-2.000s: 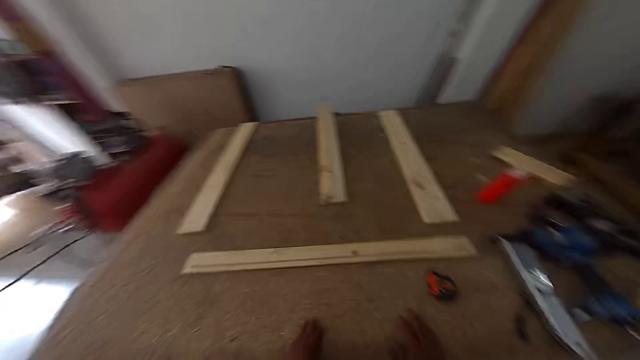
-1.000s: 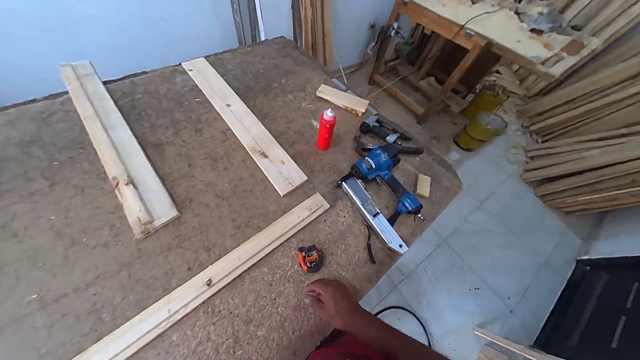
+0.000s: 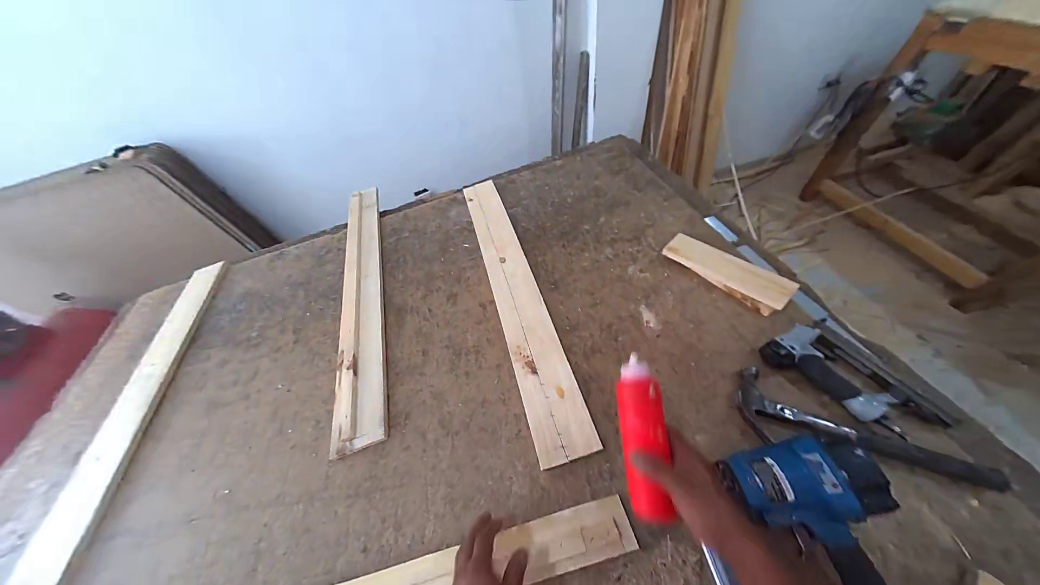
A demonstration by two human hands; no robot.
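Note:
My right hand (image 3: 691, 479) grips a red squeeze bottle (image 3: 643, 439) with a pale nozzle, held upright above the worktable. My left hand (image 3: 487, 552) rests, fingers apart, at the near wooden board (image 3: 569, 536) along the bottom of the view; whether it grips the board cannot be told. Three more boards lie lengthwise away from me: a pale one (image 3: 134, 406) at the left, a stepped or doubled one (image 3: 370, 325) in the middle, and one with a line along it (image 3: 528, 333) nearer the bottle.
Right of the bottle lie a blue nail gun (image 3: 800, 479), a claw hammer (image 3: 869, 439), a grey-and-black air tool (image 3: 829, 374) and a short wood offcut (image 3: 731, 272). The worktable (image 3: 439, 471) stands near a wall; sheets (image 3: 106, 219) lean at left, a wooden bench (image 3: 902, 231) stands at right.
The red bottle stood on the table one second ago; my right hand now holds it. My left hand has come into view at the near board. The view has turned back leftward.

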